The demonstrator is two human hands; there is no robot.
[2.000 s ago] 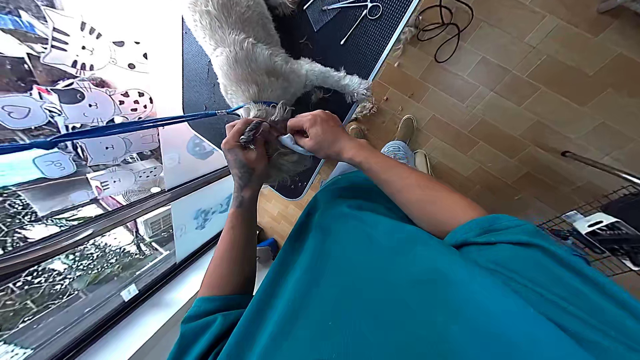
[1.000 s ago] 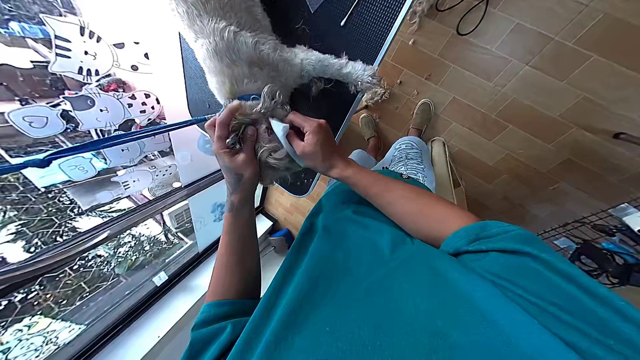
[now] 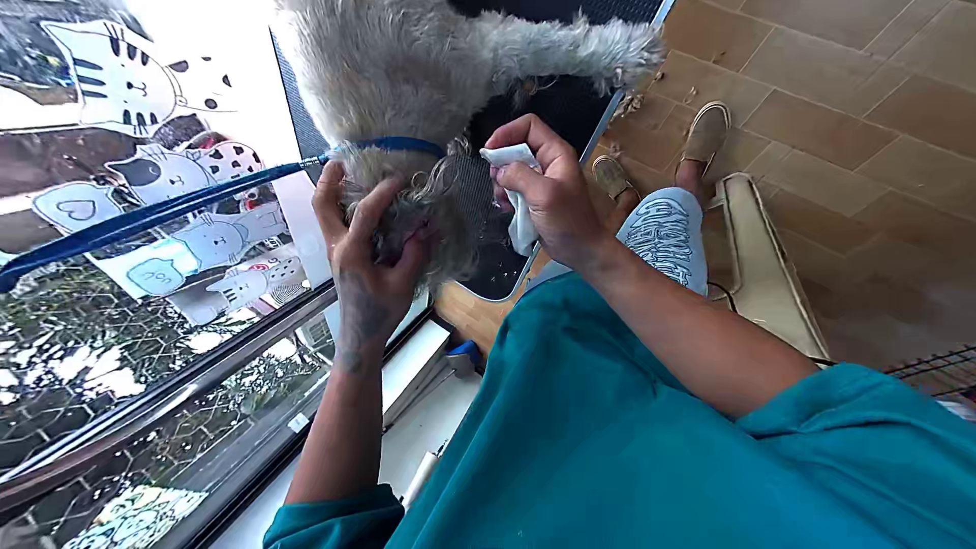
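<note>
A pale, curly-haired dog (image 3: 381,69) is on a black grooming table (image 3: 488,267), with a blue loop around its neck (image 3: 400,143) joined to a blue strap (image 3: 152,206). My left hand (image 3: 374,244) grips the dog's head (image 3: 427,221), fingers in the fur and thumb near the muzzle. My right hand (image 3: 553,194), just right of the head and apart from it, pinches a folded white wipe (image 3: 521,229). The dog's face is partly hidden by fur and my fingers.
A window with cat stickers (image 3: 171,175) runs along the left. Below the table is a white sill (image 3: 435,412) with a blue-and-grey object (image 3: 463,357). On the right are a tiled floor (image 3: 839,99) with fur tufts, a beige padded piece (image 3: 762,267) and a black wire rack (image 3: 934,366).
My right hand with the white wipe has moved right, away from the dog's head. My left hand still holds the head. The view has shifted closer to the dog.
</note>
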